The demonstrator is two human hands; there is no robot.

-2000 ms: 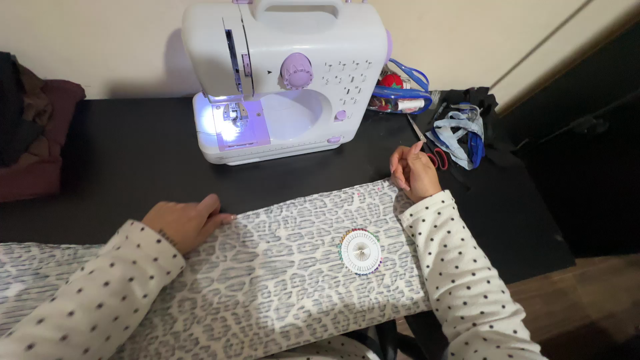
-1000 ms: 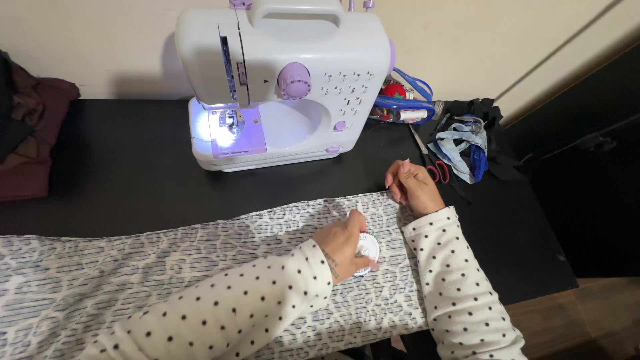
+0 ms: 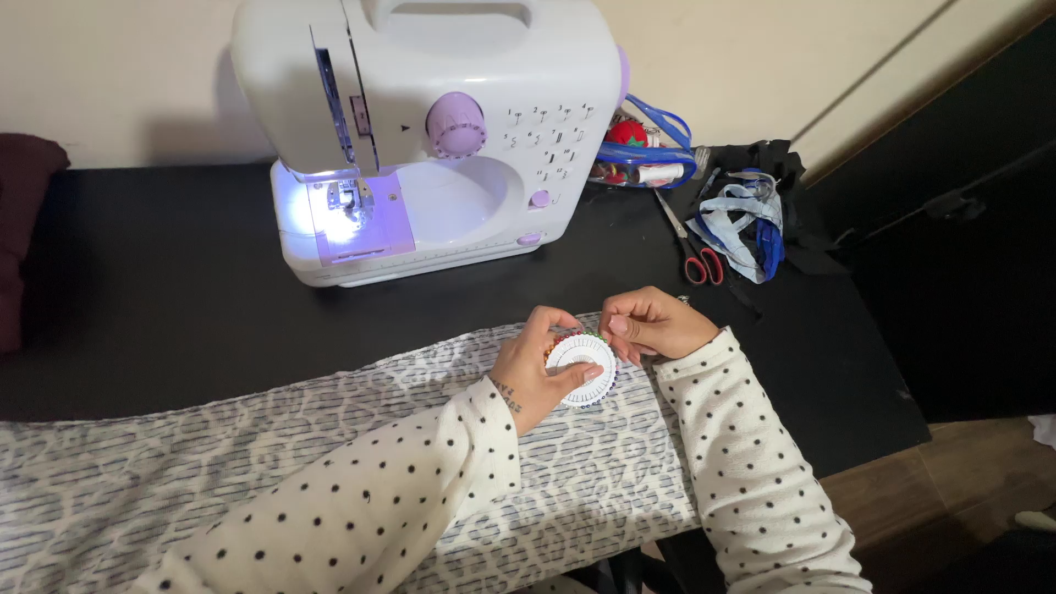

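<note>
A round white wheel of ball-head sewing pins (image 3: pixel 582 355) is in my left hand (image 3: pixel 540 367), its thumb lying across the face. At the wheel's upper right rim is my right hand (image 3: pixel 656 323), thumb and fingertips drawn together by the coloured pin heads; whether a pin is between them cannot be told. Both hands are over the upper right part of a grey-and-white patterned fabric (image 3: pixel 330 445), which lies along the front of the black table.
Behind the fabric stands a white and lilac sewing machine (image 3: pixel 445 124), its lamp lit. To its right are a blue-trimmed clear pouch (image 3: pixel 643 157), red-handled scissors (image 3: pixel 697 256) and fabric scraps (image 3: pixel 747 223). Dark red cloth (image 3: pixel 25 223) lies at the far left.
My left hand first moved right from the fabric's upper edge to the pin wheel, which it now holds farther up, beside my right hand. The right hand's fingers have come to the wheel's rim.
</note>
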